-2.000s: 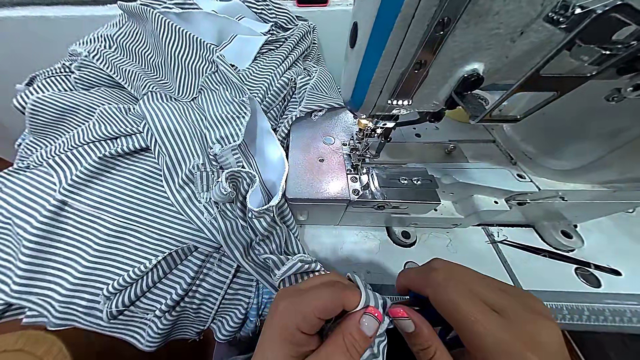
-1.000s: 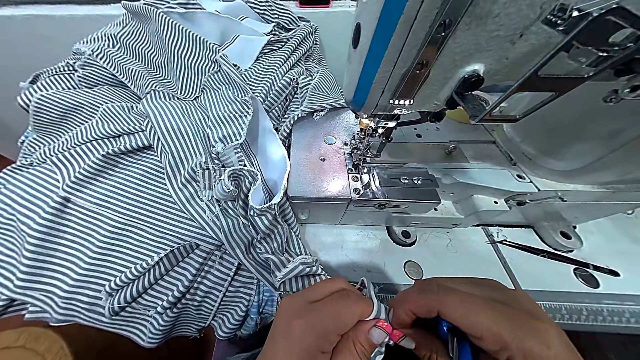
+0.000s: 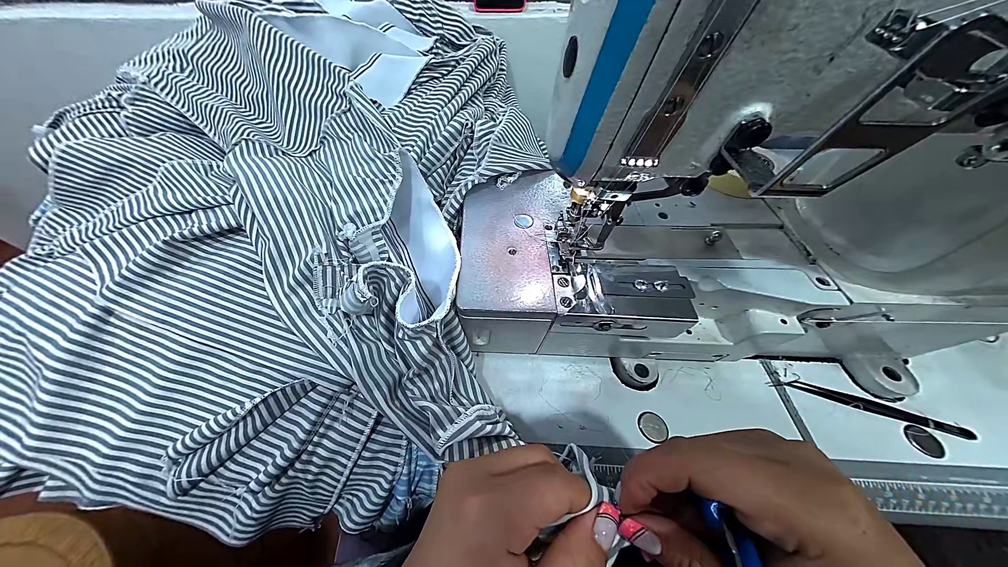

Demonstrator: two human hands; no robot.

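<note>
At the bottom of the view, my left hand grips a gathered edge of the striped garment. Right beside it, my right hand pinches the same bit of fabric, its thumb close to the left thumb. A blue-handled tool is tucked in my right palm; its working end is hidden. The grey-and-white striped garment lies bunched over the left side, with its pale lining showing. Just right of it stands an industrial sewing machine, its needle area lit.
Black tweezers lie on the white table at the right. A measuring tape strip runs along the table's front edge. Loose threads lie near the machine base. A round wooden piece is at the lower left.
My right hand has shifted slightly and the blue-handled tool in it shows more than two seconds ago. The garment pile and the tweezers have stayed in place.
</note>
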